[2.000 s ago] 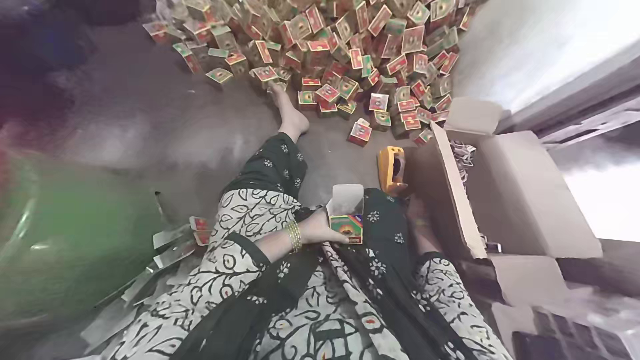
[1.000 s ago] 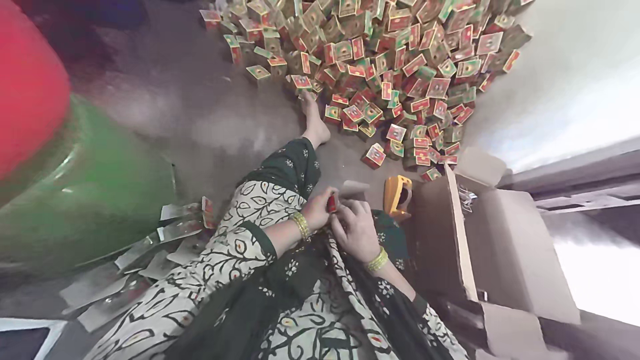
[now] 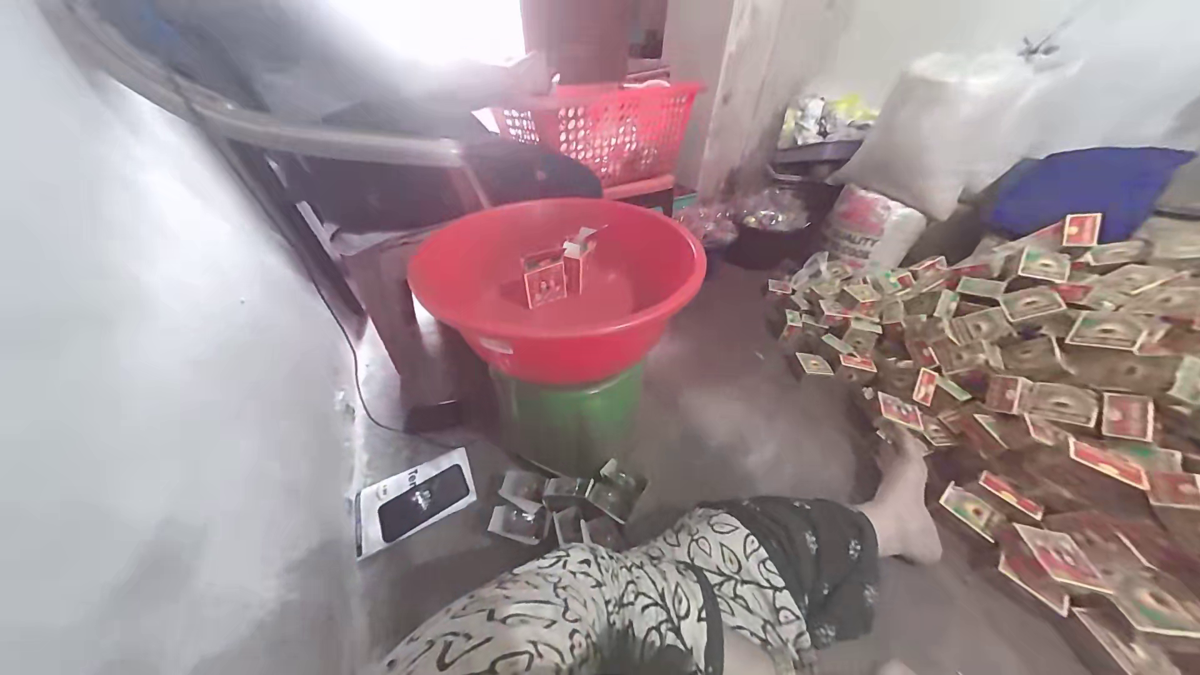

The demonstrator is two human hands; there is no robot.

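Neither of my hands shows; a patterned sleeve (image 3: 525, 609) and a bit of bare forearm (image 3: 745, 656) reach the bottom edge. Small printed cardboard boxes (image 3: 1059, 403) lie in a large heap on the floor at the right, beside my bare foot (image 3: 905, 506). A wide red plastic basin (image 3: 562, 352) rests on a green container (image 3: 572, 417). Inside the basin are a red printed box (image 3: 546, 284) and another small box (image 3: 576, 267) with raised flaps. Several small open boxes (image 3: 567, 506) with dark contents, too unclear to name, stand on the floor below.
A flat white package (image 3: 417, 502) picturing a phone lies by the wall, near a thin cable (image 3: 354, 361). Behind the basin stand a red perforated basket (image 3: 628, 131) and a dark-covered seat or table (image 3: 375, 187). Sacks (image 3: 937, 131) and a blue bag (image 3: 1087, 192) sit at the back right.
The view has swung far to the left and up. Two seconds ago one hand held an open small box; one second ago both hands were together at a small red thing. Both hands have left the view.
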